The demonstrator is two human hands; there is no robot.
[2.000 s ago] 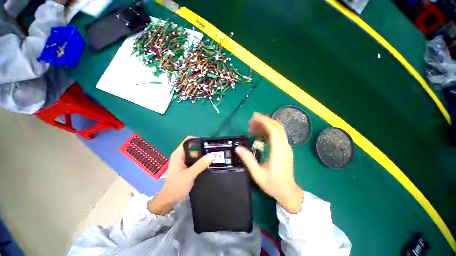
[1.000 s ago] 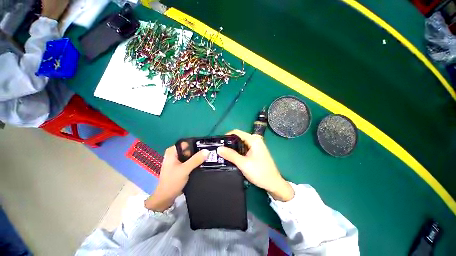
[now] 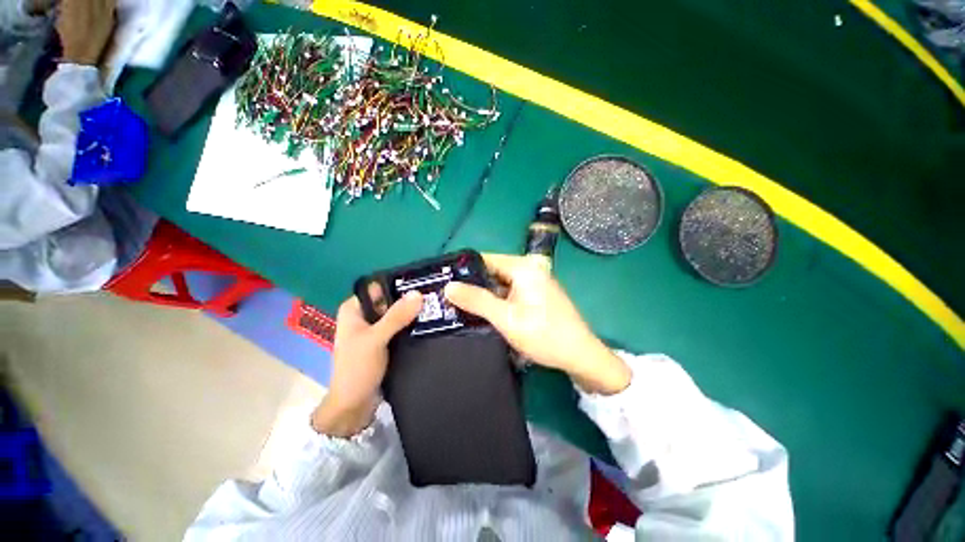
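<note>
A black device housing is held between both hands, its compartment end away from me. A module with a white-blue coded label sits in the compartment. My left hand grips the housing's left side, thumb on the module. My right hand grips the right side, thumb also on the module near its right edge. The fingers under the housing are hidden. An electric screwdriver lies just beyond my right hand, its lower part hidden by the hand.
Two screw dishes stand at right. A wire harness pile lies on white paper. A thin dark rod lies nearby. Left are a waiting housing, blue bin, red stool and a person's sleeve. Another housing lies far right.
My right hand has come from beside the housing to grip its right side, thumb on the module. The view has shifted, and the housing now appears slightly tilted.
</note>
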